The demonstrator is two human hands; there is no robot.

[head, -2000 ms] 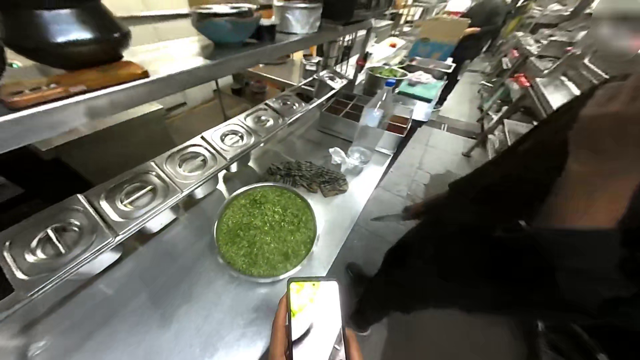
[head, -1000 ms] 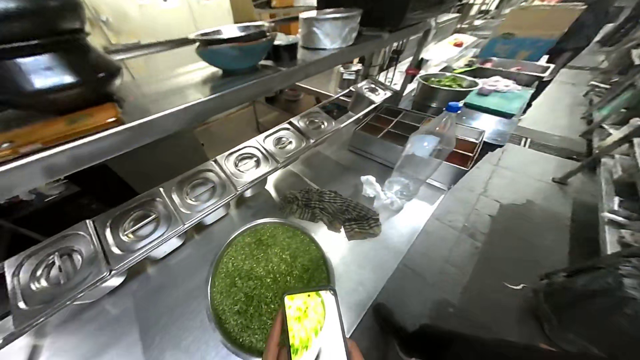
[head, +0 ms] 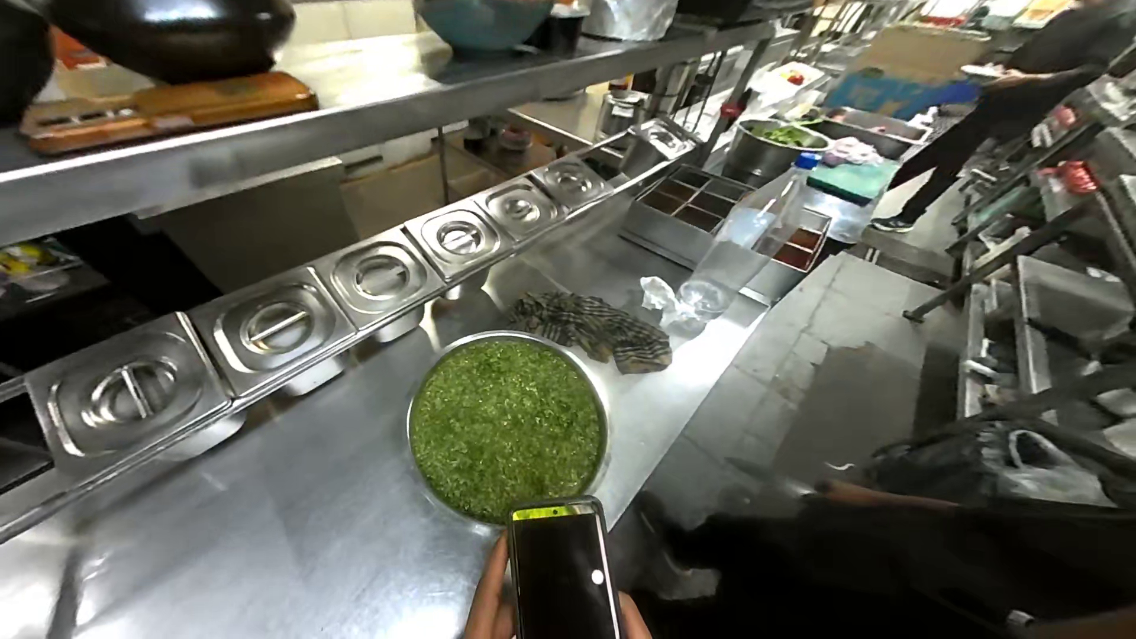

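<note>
A smartphone (head: 564, 572) is held upright between my left hand (head: 491, 593) on its left edge and my right hand (head: 633, 617) on its right edge, at the bottom of the view. Its screen is mostly dark, with a bright green strip at the top. Just beyond the phone, a round metal bowl (head: 606, 426) full of finely chopped greens (head: 506, 426) stands on the steel counter (head: 266, 506). Behind the bowl lies a crumpled striped cloth (head: 595, 327). A clear plastic bottle (head: 750, 235) with a blue cap stands farther back, beside crumpled white plastic (head: 661, 297).
Lidded steel containers (head: 382, 275) line the counter's left side below a steel shelf (head: 373, 98). A compartment tray (head: 692, 200) and a pot of green leaves (head: 772, 146) are farther back. One person in dark clothing (head: 941, 532) is at lower right, another (head: 1003, 106) at the far right.
The phone's screen has gone from a bright picture to mostly dark. Both hands still hold it. Another person shows at the far right, and dark clothing shows more at lower right than one second ago.
</note>
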